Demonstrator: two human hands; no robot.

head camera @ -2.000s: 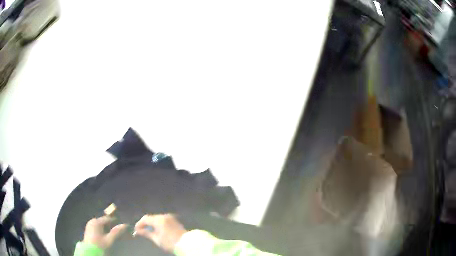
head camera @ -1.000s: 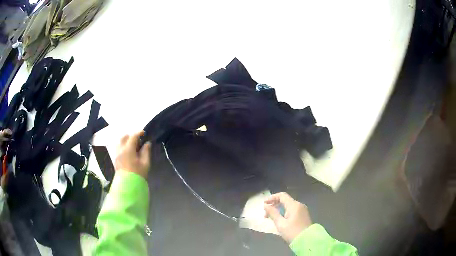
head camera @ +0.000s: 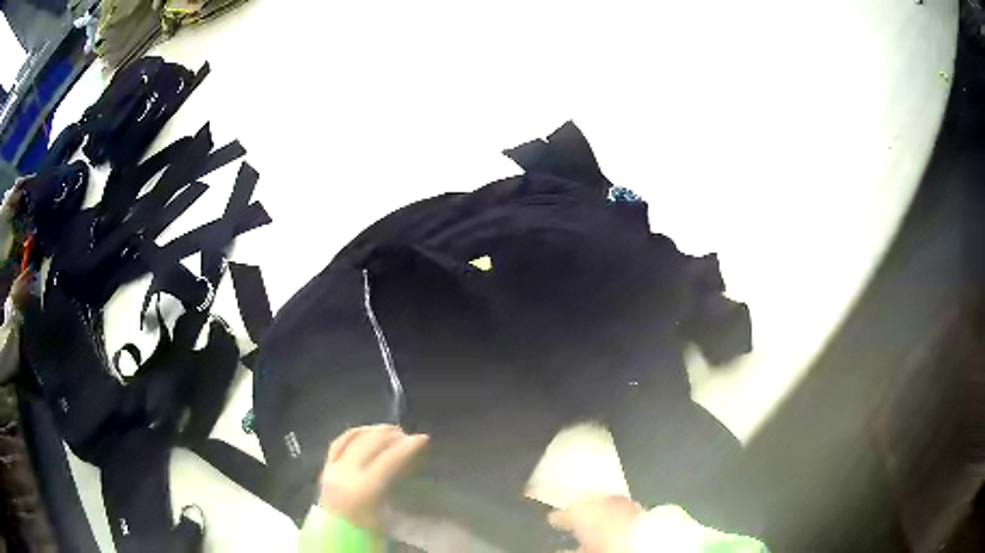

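Note:
A black bag (head camera: 518, 313) lies on a stack of black fabric in front of me. Its silvery zipper (head camera: 380, 335) curves down to my left hand, and a small yellow tag (head camera: 481, 262) shows on it. My left hand (head camera: 373, 470) has its fingers curled on the bag fabric at the zipper's lower end. My right hand (head camera: 599, 524), blurred and near the bottom edge, has its fingertips at the bag's lower edge; its grip is unclear. A bluish wrapped ring (head camera: 624, 196) sits at the stack's upper right edge.
Black straps with silver rings (head camera: 130, 356) are heaped on the white table (head camera: 756, 97) at the left. Beige-brown pieces (head camera: 135, 27) lie at the top left. Another person's hand (head camera: 15, 297), with something orange, shows at the left edge. The table edge curves down the right.
My left hand has moved down and right from the bag's left edge to the zipper's lower end. My right hand has moved lower. The zipper line is straighter and the bag's left side spreads wider.

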